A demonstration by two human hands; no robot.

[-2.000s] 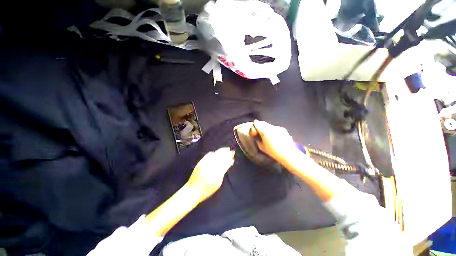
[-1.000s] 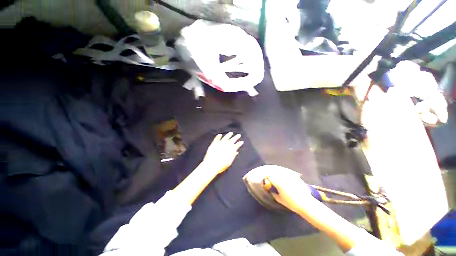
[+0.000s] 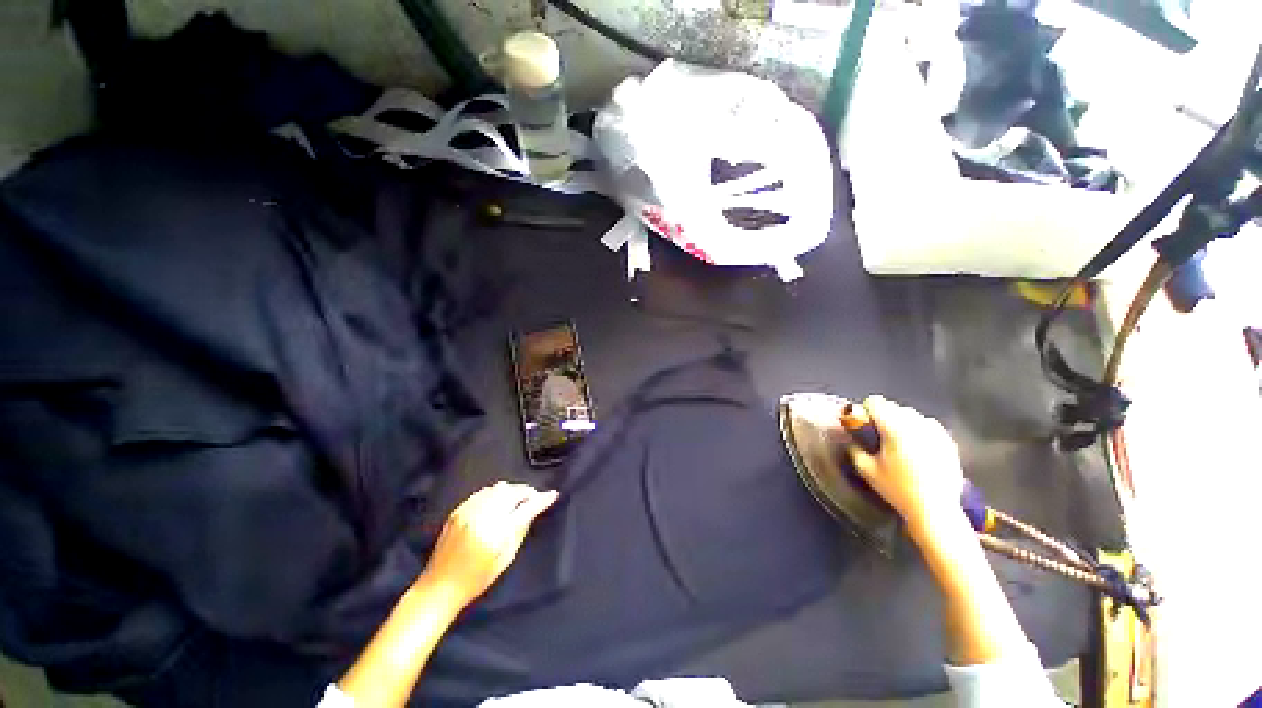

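A dark garment piece (image 3: 692, 484) lies mostly flat on the dark table cover, with a curved crease near its middle. My right hand (image 3: 907, 463) is closed around the handle of the steam iron (image 3: 828, 463), whose pointed soleplate faces up and left at the garment's right side. My left hand (image 3: 491, 537) is at the garment's left edge, fingertips together on the cloth; it appears to pinch the edge. A smartphone (image 3: 552, 393) with a lit screen lies just above my left hand.
A large dark garment pile (image 3: 166, 374) fills the left. At the back are white strips (image 3: 415, 132), a capped bottle (image 3: 537, 111), a white plastic bag (image 3: 720, 166) and a white box (image 3: 969, 228) with dark scraps. A small tool (image 3: 540, 219) lies left of the bag. The iron's hose (image 3: 1045, 551) runs right.
The iron first moved down toward me, then right and slightly up in the picture. My left hand lay spread on the garment and is now lower left at its edge. The camera view has shifted.
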